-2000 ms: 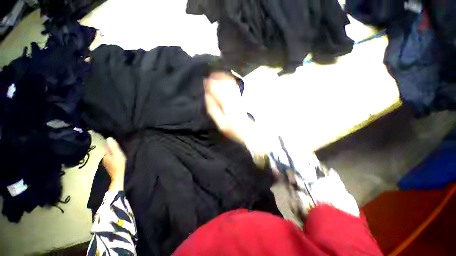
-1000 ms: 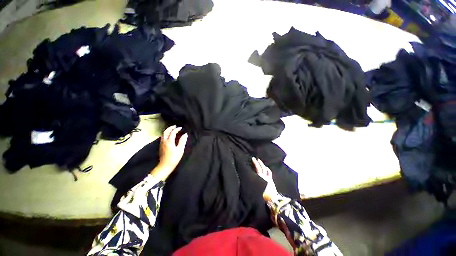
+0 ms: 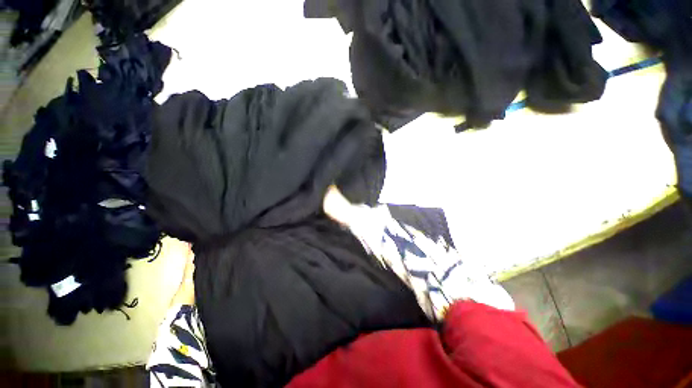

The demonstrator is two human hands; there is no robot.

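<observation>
A black garment bundle (image 3: 265,167), gathered at the middle with fanned ends, lies on the pale table directly in front of me. My right hand (image 3: 338,204) is at the bundle's right side by the gathered middle; its fingers are hidden at the upper fan's edge. My left hand (image 3: 187,274) is at the bundle's lower left edge, mostly hidden by the cloth. Only slivers of both hands show, so their grip cannot be made out.
Dark small-piece bundles (image 3: 83,189) with white tags lie left. Another black bundle (image 3: 470,61) lies at the back. Navy cloth (image 3: 677,114) is at the right rim. A blue strip (image 3: 636,67) lies on the table (image 3: 531,174). Orange-red (image 3: 637,352) and blue (image 3: 675,303) bins stand lower right.
The view has shifted. My right hand has moved up from the bundle's lower right to the upper fan's edge. My left hand, earlier on top near the gather, is now mostly hidden at the edge.
</observation>
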